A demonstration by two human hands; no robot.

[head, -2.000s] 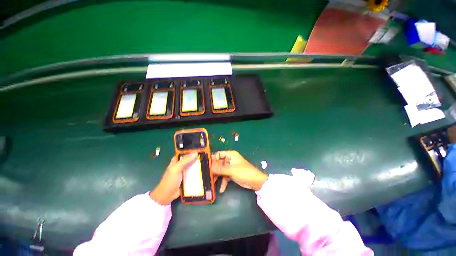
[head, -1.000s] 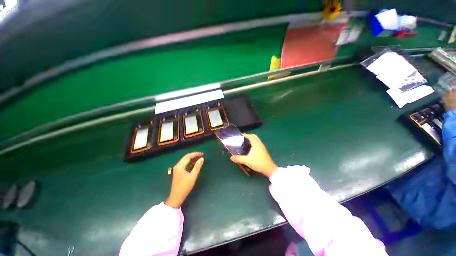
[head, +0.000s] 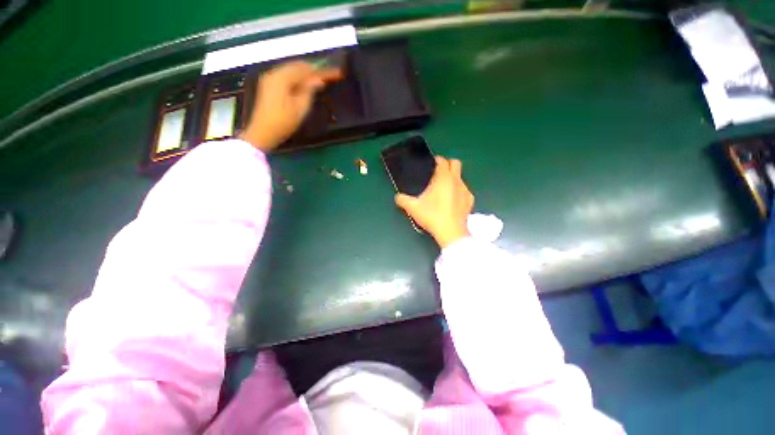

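Note:
My left hand (head: pixel 285 98), blurred, reaches over the black carrier tray (head: pixel 395 89). Its fingers point right above the tray's middle, and whether they hold anything is unclear. Two phone housings (head: pixel 172 130) with white rectangles show in the tray's left slots. The slots under and beside my hand look dark and are partly hidden; the far right slot shows no housing. My right hand (head: pixel 446 204) grips the lower right side of a phone (head: pixel 408 160), glossy black face up, tilted on or just above the bench right of centre. Small components (head: pixel 363 166) lie between tray and phone.
A white board (head: pixel 285 49) lies behind the tray. White papers (head: pixel 722 55) are at the back right. At the right edge, another tray (head: pixel 752 170) lies before a person's blue sleeve (head: pixel 709 297). The bench's front edge curves near my body.
My left hand has moved up from the bench to the tray. The phone in my right hand now shows its black face more squarely. Fewer housings show in the tray. The view has shifted.

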